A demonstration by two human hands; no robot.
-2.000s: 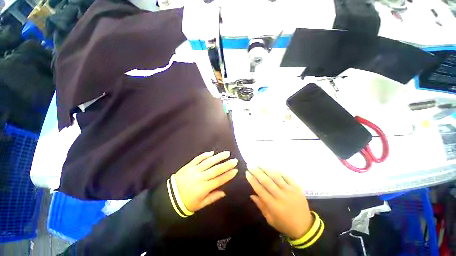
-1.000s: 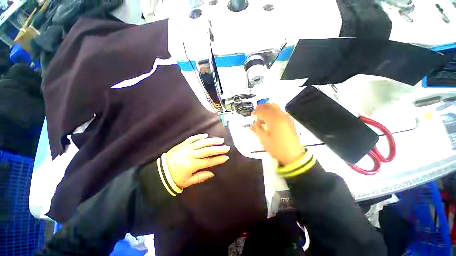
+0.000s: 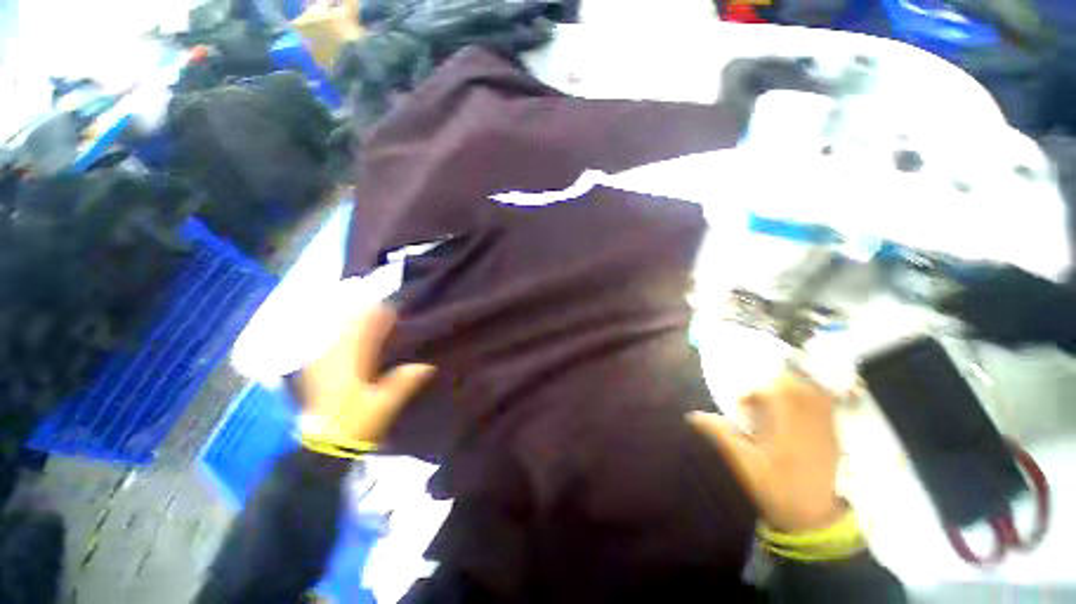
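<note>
A dark brown garment panel [image 3: 566, 283] with white along some edges lies over the white machine table [image 3: 289, 325] and hangs over its front edge. My left hand [image 3: 360, 383] is at the panel's left edge, thumb apart from the fingers; its fingertips are blurred and I cannot tell whether it grips cloth. My right hand [image 3: 785, 448] is at the panel's right side, just below the presser foot area [image 3: 779, 316], thumb apart, blurred. The sewing machine [image 3: 873, 177] has a white head with a blue stripe.
A black smartphone [image 3: 940, 425] lies right of my right hand, partly over red-handled scissors [image 3: 1035, 501]. Black flaps [image 3: 1015, 304] lie by the machine head. A blue crate [image 3: 165, 354] and a dark cloth pile [image 3: 254, 142] are at the left. White material [image 3: 401, 525] shows below the table edge.
The view has swung left, so the machine and phone appear further right. My left hand has moved to the panel's left edge. My right hand has moved down from the presser foot.
</note>
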